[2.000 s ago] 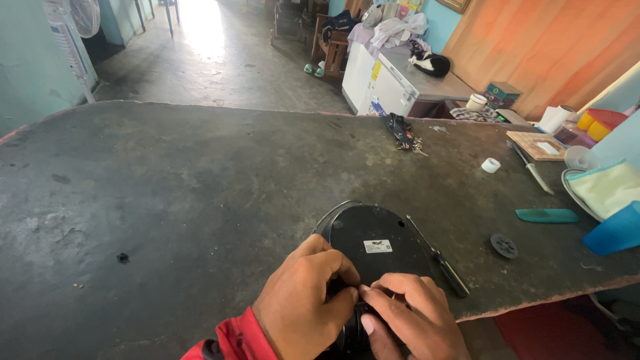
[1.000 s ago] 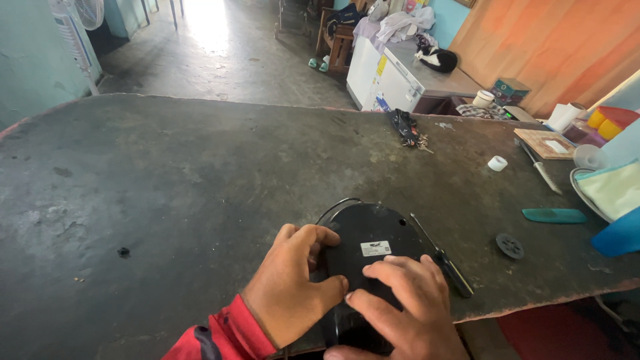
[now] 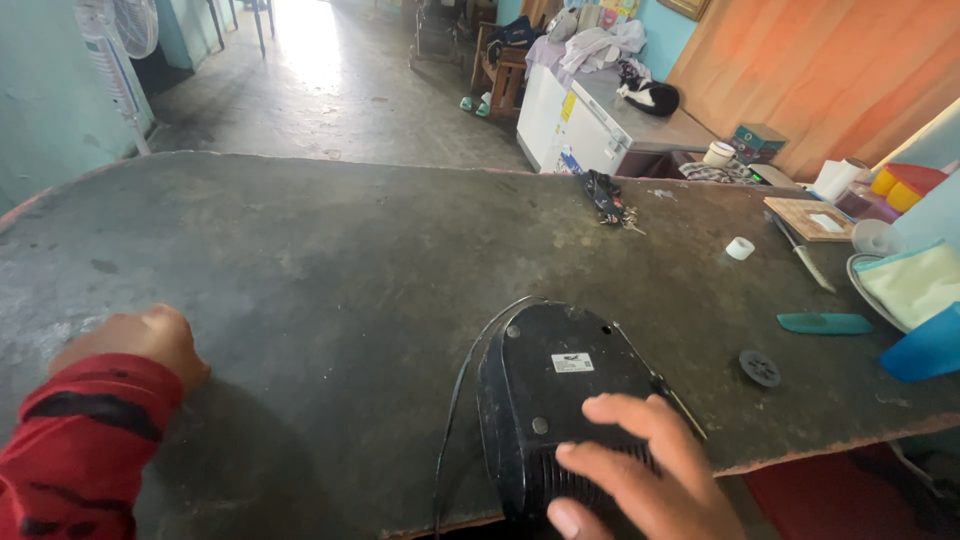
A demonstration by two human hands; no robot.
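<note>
A black plastic appliance base (image 3: 559,397) with vents, round feet and a printed label lies at the near edge of the dark counter. Over its vented end is my right hand (image 3: 649,465), fingers spread; whether the fingertips touch it is unclear. Away to the left, my left hand (image 3: 139,341), in a red sleeve, is curled low over the counter, its fingers hidden behind the back of the hand. A black cable (image 3: 454,405) curves along the left side of the base. Against its right side lies a screwdriver (image 3: 660,382). Farther right is a round dark slotted disc (image 3: 760,368).
On the right are a teal comb-like item (image 3: 825,323), a knife (image 3: 806,259), a wooden board (image 3: 810,218), a white roll (image 3: 740,248), a blue cup (image 3: 922,345) and a plate with a cloth. Keys (image 3: 628,217) on a dark strap lie at the far edge. A cat rests on the white freezer.
My left hand has left the appliance base and moved left over the counter. My right hand has stayed over the base, its fingers more spread.
</note>
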